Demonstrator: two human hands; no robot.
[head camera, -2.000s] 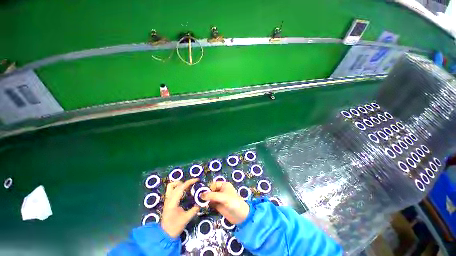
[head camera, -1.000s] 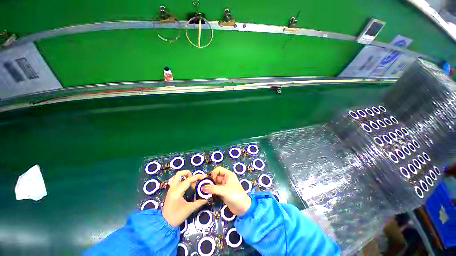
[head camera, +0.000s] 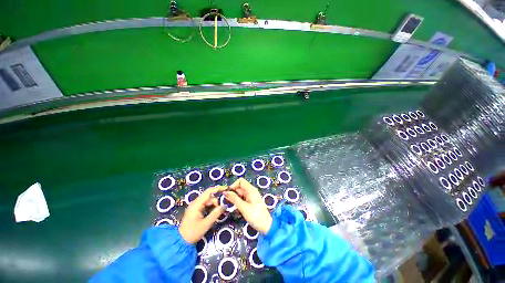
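Observation:
A clear blister tray (head camera: 211, 181) filled with ring modules lies on the dark green bench in front of me. My left hand (head camera: 200, 214) and my right hand (head camera: 250, 207) meet above the tray's middle. Both hold one ring module (head camera: 226, 202) between their fingertips. Its white ring is partly covered by the fingers. Other modules with white rings and dark centres, such as one at the front (head camera: 227, 268), sit in the pockets, with small brown-copper bits beside them.
An empty clear blister tray (head camera: 346, 182) lies to the right. Farther right is a tall stack of clear trays (head camera: 470, 99), with white rings in an exposed layer. A white crumpled paper (head camera: 31, 203) lies at left. A blue bin (head camera: 490, 221) is at lower right. A green panel stands behind.
The fingers of both hands have closed further over the held module, so less of its white ring shows. The hands stay above the tray's middle. The camera view has shifted slightly.

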